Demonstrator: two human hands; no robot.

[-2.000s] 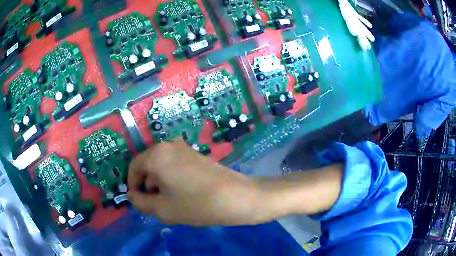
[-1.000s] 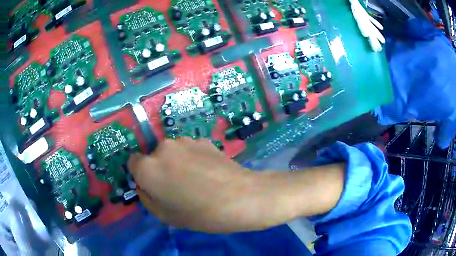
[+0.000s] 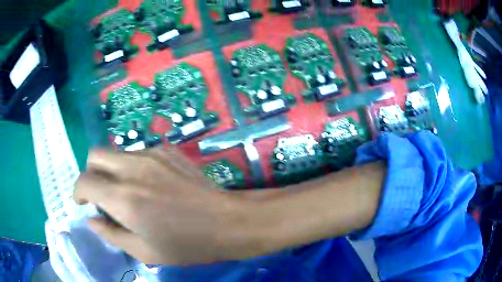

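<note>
Green circuit boards [image 3: 181, 91] stand in paired rows in a clear tray [image 3: 242, 137] over red layers. White labels show on the black parts of many boards. A white label strip [image 3: 52, 148] runs down at the left from a black holder [image 3: 38, 71]. My left hand [image 3: 82, 250], in a white glove, is blurred at the strip's lower end and holds it; its fingers are partly hidden. My bare right hand [image 3: 148, 206] is bent beside the glove and strip, over the lower left boards. Whether its fingertips hold a label cannot be told.
The tray lies on a green mat [image 3: 16, 182]. A white spare glove [image 3: 465, 60] lies at the mat's right side. Blue clothing shows at the right edge and lower left. My right sleeve [image 3: 424, 204] and forearm cover the tray's lower right part.
The view has shifted left, bringing the label holder, strip and gloved left hand into sight. My right hand has moved from a lower-row board to the strip.
</note>
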